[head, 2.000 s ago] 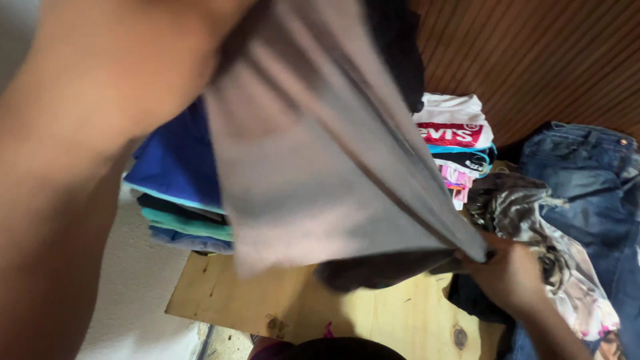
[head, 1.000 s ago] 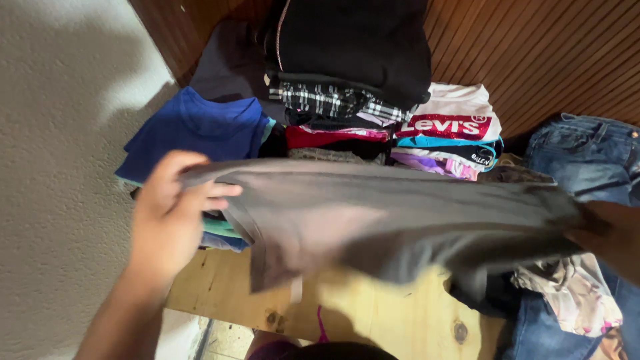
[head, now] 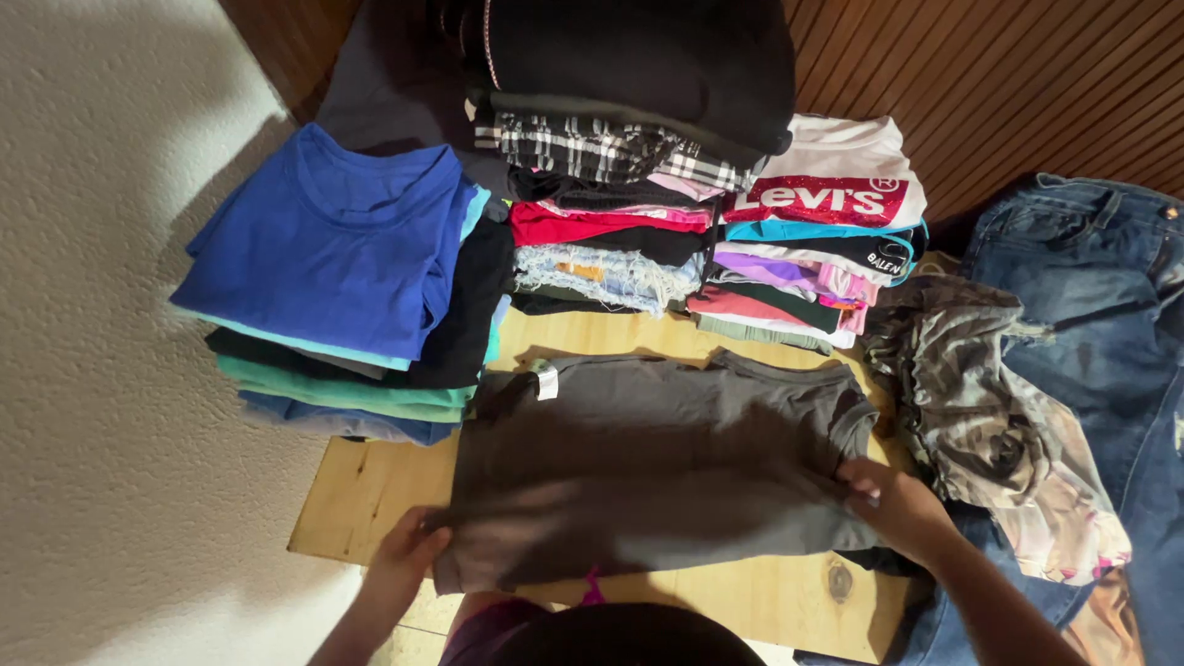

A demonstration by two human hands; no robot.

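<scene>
A dark grey T-shirt (head: 647, 462), folded lengthwise, lies spread across the pale wooden board. Its neckline is toward the right and a white tag shows near its upper left. My left hand (head: 404, 555) grips the shirt's lower left corner. At the right end, by the neckline, my right hand (head: 883, 504) pinches the cloth. Just beyond the shirt's left end stands a stack topped by a folded blue T-shirt (head: 342, 250).
Behind are a tall stack topped with black clothing (head: 638, 74) and a stack topped by a white Levi's shirt (head: 832, 166). Blue jeans (head: 1082, 268) and a crumpled patterned garment (head: 971, 388) lie right. A textured wall (head: 120, 324) bounds the left; bare wood (head: 351, 499) shows beside it.
The grey shirt was held up in the air between both hands and now lies flat on the board. Both hands have come down with it, one at each end.
</scene>
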